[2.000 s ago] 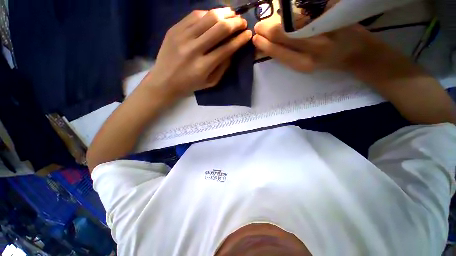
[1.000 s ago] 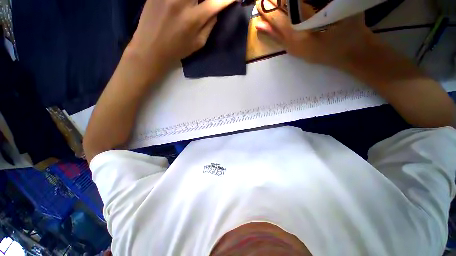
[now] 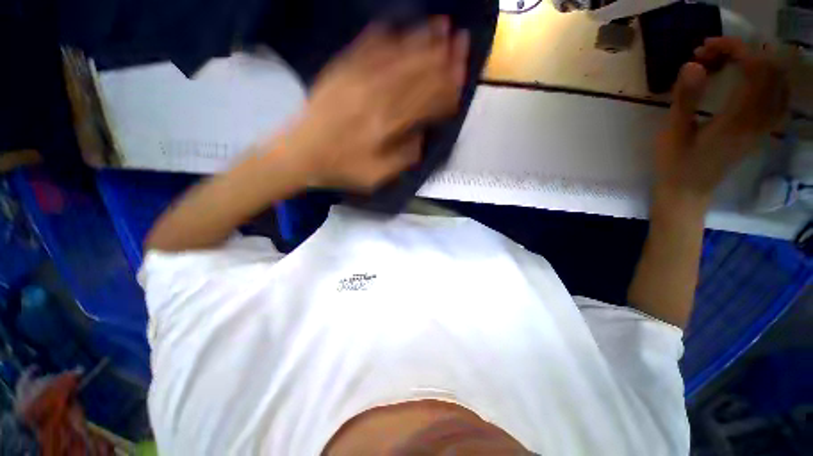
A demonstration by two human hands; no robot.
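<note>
A large dark navy cloth panel (image 3: pixel 267 27) lies across the top left, and part of it hangs down past the table's front edge under my left hand. My left hand (image 3: pixel 383 107) is blurred and lies over this cloth; its grip is not clear. My right hand (image 3: pixel 718 120) is at the right, blurred, with thumb and fingers apart beside the lower right edge of a dark flat rectangle (image 3: pixel 669 40). The yellow-tan machine bed plate (image 3: pixel 557 49) lies between the hands, lit at the top. The needle area is cut off by the top edge.
The white table (image 3: pixel 544 147) has a printed scale along its front edge. A brown-edged bundle (image 3: pixel 94 107) is at its left end. A small white object (image 3: pixel 784 191) with a dark cord is at far right. Blue baskets (image 3: pixel 749 294) show below on both sides.
The view has shifted to the right. My left hand is now over the large dark cloth, not the small cut piece, which no longer shows distinctly. My right hand has moved right, away from the needle.
</note>
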